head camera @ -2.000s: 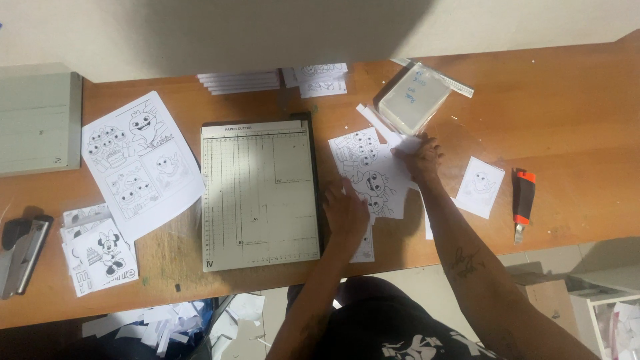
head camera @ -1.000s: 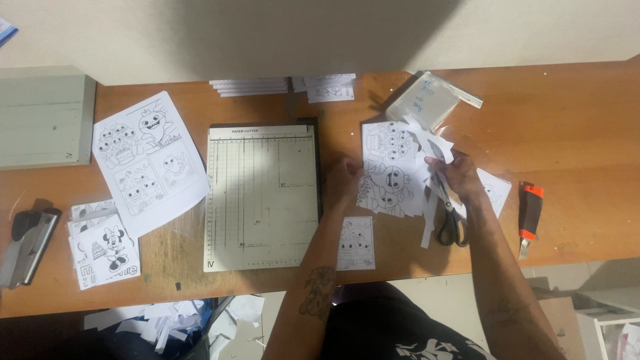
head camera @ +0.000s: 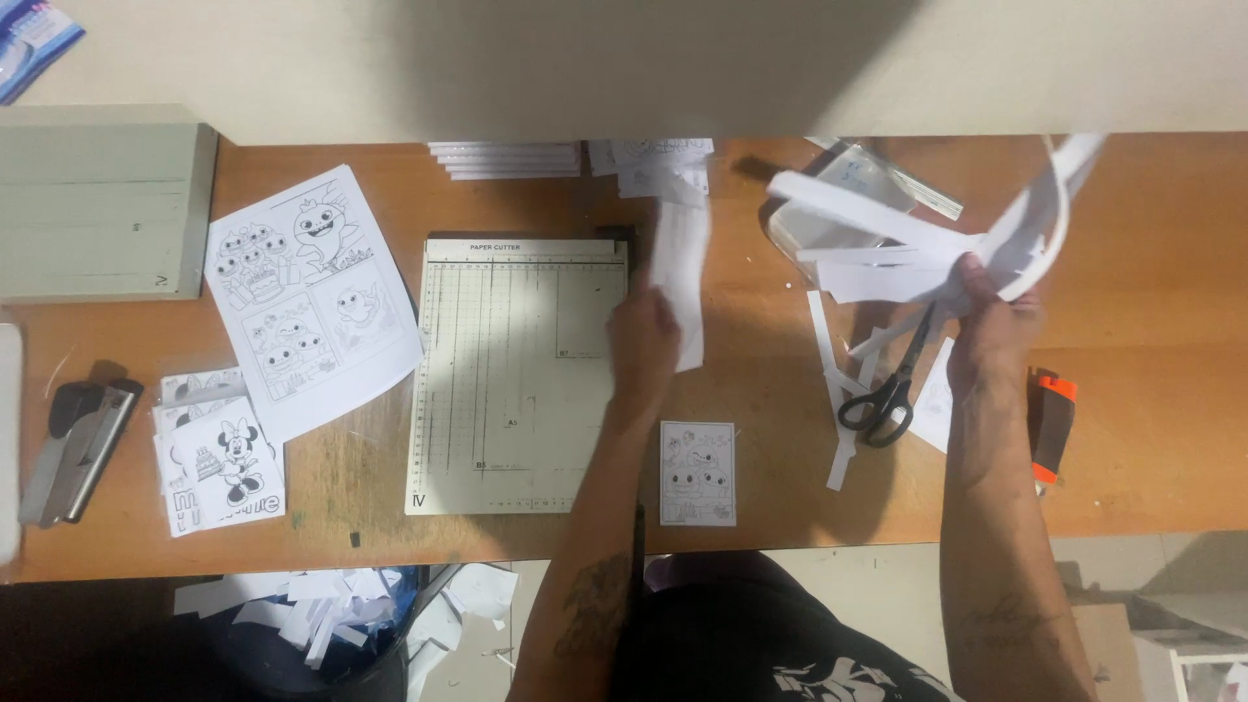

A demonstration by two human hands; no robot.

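My right hand [head camera: 994, 317] grips a loose bunch of white paper strips [head camera: 887, 219], raised and fanned out, over the right part of the table. Just below it, black-handled scissors [head camera: 877, 405] lie on more strips. My left hand [head camera: 643, 336] is at the right edge of the paper cutter [head camera: 517, 390] with its fingers closed, beside blurred white paper [head camera: 680, 273]; it appears to hold that paper. A small printed card with cartoon figures [head camera: 697, 475] lies below my left hand. The large printed cartoon sheet [head camera: 317, 292] overlaps the cutter's left side.
Left stand a stapler [head camera: 83, 453], a stack of cartoon cards [head camera: 229, 468] and a second cutter board [head camera: 107, 214]. At right are a utility knife [head camera: 1055, 424] and a plastic case [head camera: 853, 190]. Paper stacks [head camera: 507, 161] lie along the wall. A bin of paper scraps [head camera: 322, 609] stands below the table edge.
The right hand has risen with a bunch of strips; the scissors that were beside it now lie on the table. The printed sheets between the hands are no longer there.
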